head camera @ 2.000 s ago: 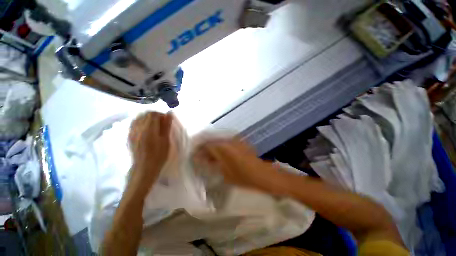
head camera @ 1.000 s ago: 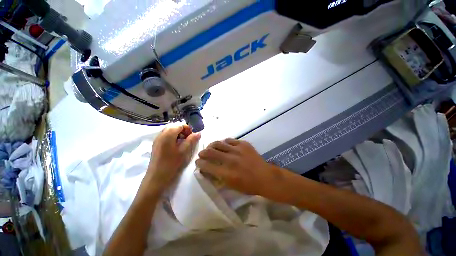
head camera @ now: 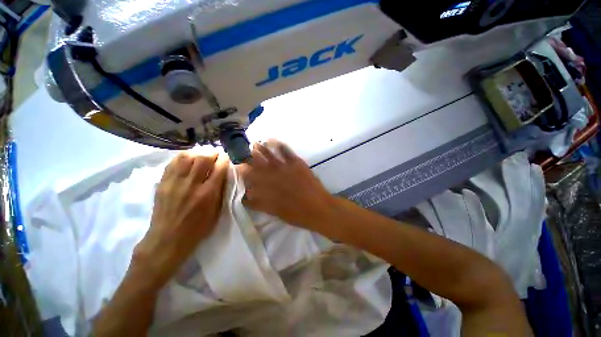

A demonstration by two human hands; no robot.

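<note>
The white garment body (head camera: 105,224) lies spread over the table and hangs over its front edge. A folded white seam edge (head camera: 247,243) runs from the needle area towards my lap. My left hand (head camera: 191,194) presses on the cloth just left of the dark grey cylinder (head camera: 235,143) under the machine head. My right hand (head camera: 280,181) holds the seam edge just right of it, fingertips close to the cylinder. The white sewing machine (head camera: 303,62) stands above both hands. The needle and presser foot are hidden by the fingers and the cylinder.
A ruler-marked strip (head camera: 422,171) forms the front edge of the table. An open yellow-green tray (head camera: 517,95) with small pieces sits at its right end. Fanned white strips (head camera: 484,210) hang over a blue basket (head camera: 542,263) at lower right. A lit control panel (head camera: 471,14) is at the top.
Both hands have moved in to the needle area, close on either side of the grey cylinder. The right hand has moved up and forward. The camera view has shifted.
</note>
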